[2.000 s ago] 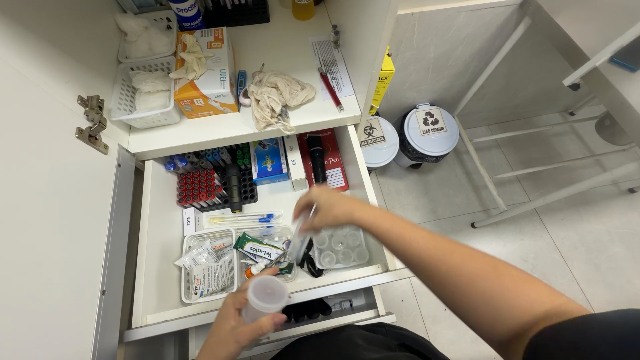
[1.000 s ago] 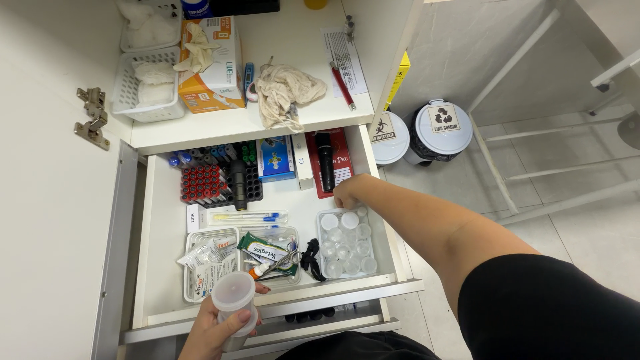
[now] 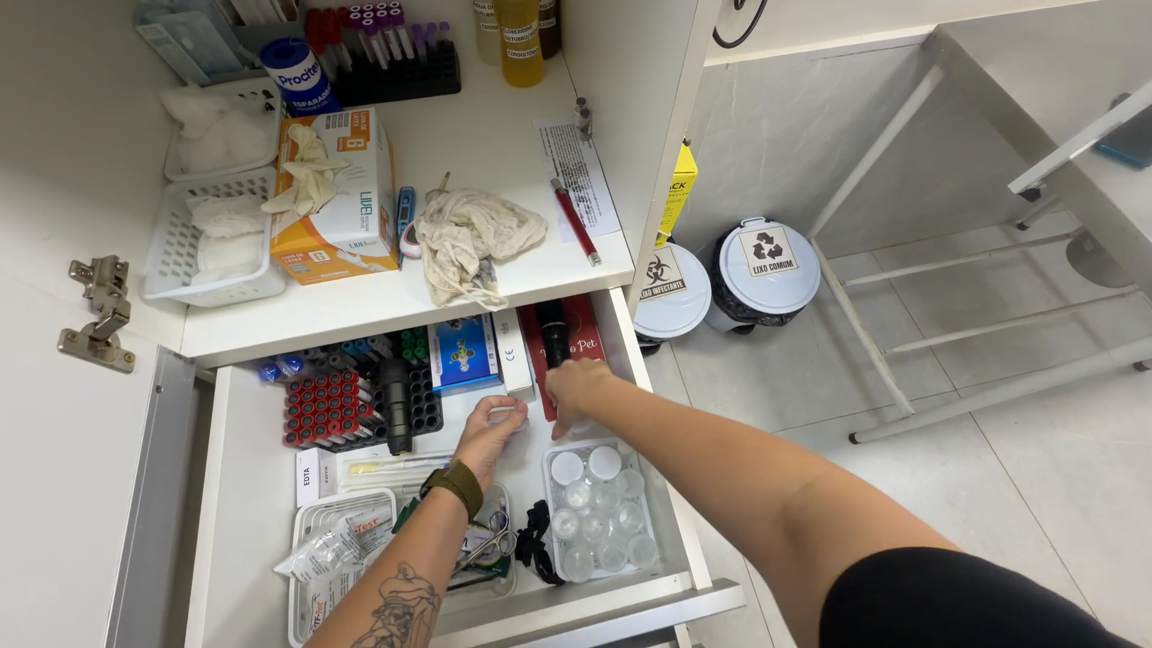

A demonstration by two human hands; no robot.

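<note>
My left hand (image 3: pixel 491 434), with a watch on its wrist, is over the middle of the open drawer. A clear plastic thing shows faintly by its fingers; its grip is partly hidden. My right hand (image 3: pixel 576 389) reaches to the lower end of a black flashlight-like cylinder (image 3: pixel 552 326) on a red booklet (image 3: pixel 585 335). Whether its fingers close on anything is not plain. Just below is a white tray (image 3: pixel 549 477) of clear plastic cups (image 3: pixel 594 522). Scissors (image 3: pixel 493 543) and packets lie in a container by my left forearm.
A rack of red-capped tubes (image 3: pixel 326 407), a dark handled instrument (image 3: pixel 394 405) and a blue box (image 3: pixel 463 353) fill the drawer's back. Above, the shelf edge (image 3: pixel 360 331) carries a glove box (image 3: pixel 346 225) and a crumpled cloth (image 3: pixel 468 234). Lidded bins (image 3: pixel 769 265) stand right of the cabinet.
My left hand has moved from the drawer's front edge, where it held a clear cup, to farther inside the drawer. The right hand was over the instrument container two seconds ago and is now by the red booklet.
</note>
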